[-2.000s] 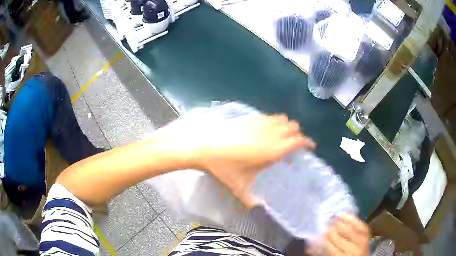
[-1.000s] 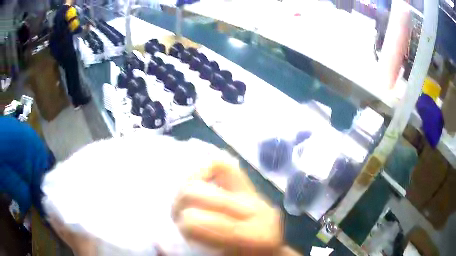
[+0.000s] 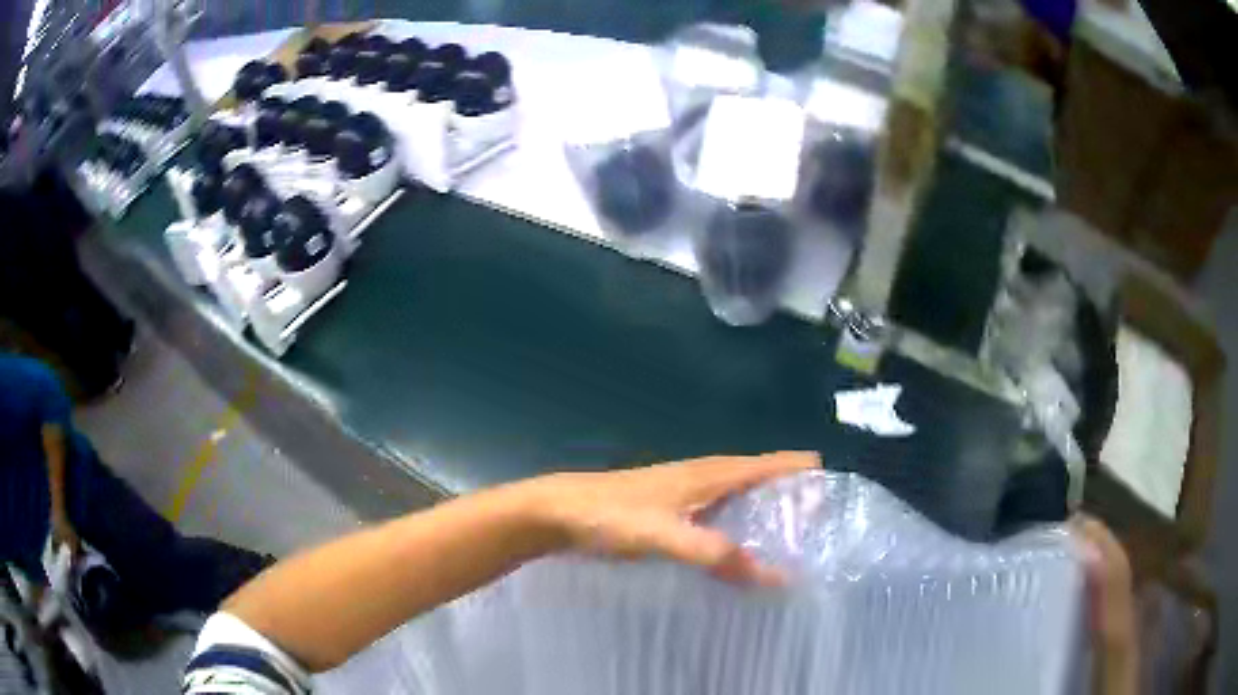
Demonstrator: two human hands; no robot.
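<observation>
A clear ribbed air column bag (image 3: 842, 625) fills the bottom middle and right, close to me, cut off by the lower edge. My left hand (image 3: 652, 519) is at the bag's upper left edge, thumb on the near side and fingers stretched behind. My right hand (image 3: 1111, 597) holds the bag's right edge, seen edge-on and partly hidden. Whether anything is inside the bag cannot be told. A small white crumpled tissue (image 3: 873, 407) lies on the green bench (image 3: 543, 356).
Rows of white dome cameras (image 3: 292, 251) with black balls stand at the upper left. Bagged cameras (image 3: 744, 251) stand on the white sheet (image 3: 536, 170) beyond the bench. A metal post (image 3: 907, 163) rises at right, near an open carton (image 3: 1195, 475). A person in blue is at left.
The view has tilted back down. The bag, before a blurred white mass close at lower left, is now lower right and spread between both hands. My right hand has moved to the right.
</observation>
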